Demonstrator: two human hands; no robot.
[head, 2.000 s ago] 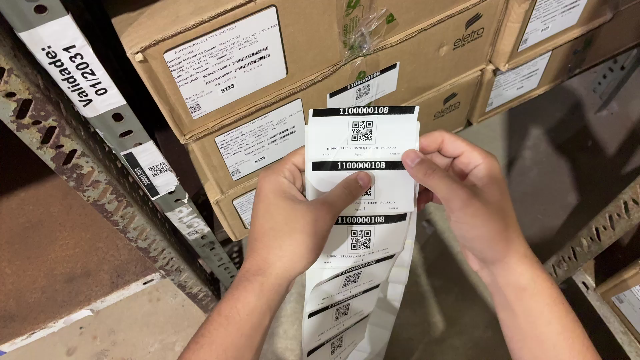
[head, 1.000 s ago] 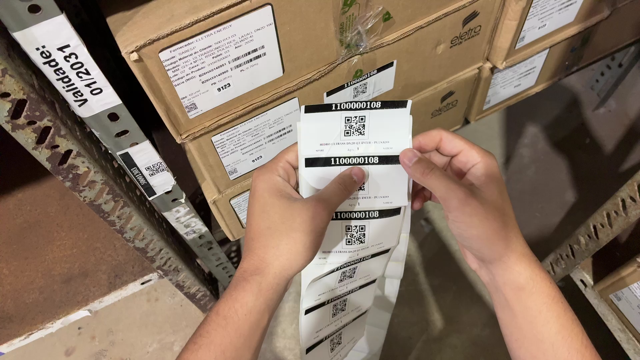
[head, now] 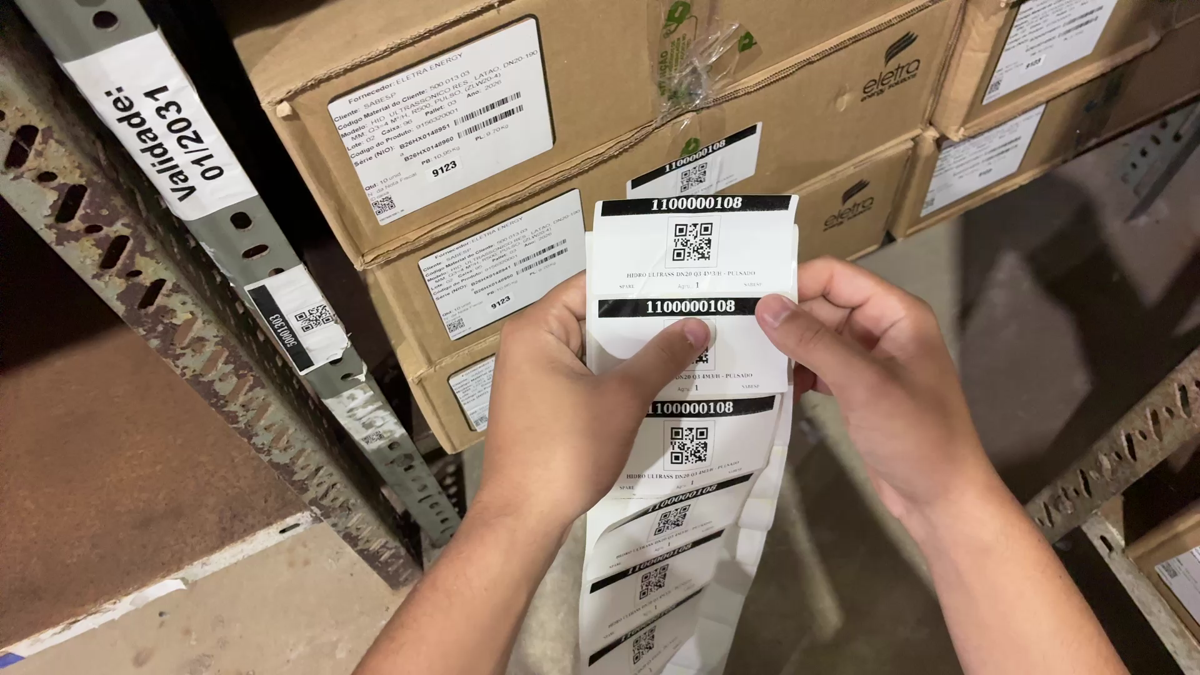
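Observation:
A long strip of white printed adhesive labels (head: 689, 445) with black bands and square codes hangs down in front of me. My left hand (head: 581, 394) grips its left side, the thumb lying across the second label from the top. At the right edge of that same label, my right hand (head: 862, 356) pinches the strip between thumb and bent fingers. More of the strip hangs behind the front length. Just above its top end, a similar label (head: 722, 167) is stuck askew on a cardboard box (head: 600, 112).
Stacked cardboard boxes (head: 394, 267) with printed labels and clear tape fill the space behind my hands. A worn perforated metal shelf upright (head: 234, 225) bearing stickers runs down the left. Another perforated metal rail (head: 1120, 450) and a box (head: 1172, 572) stand at the right.

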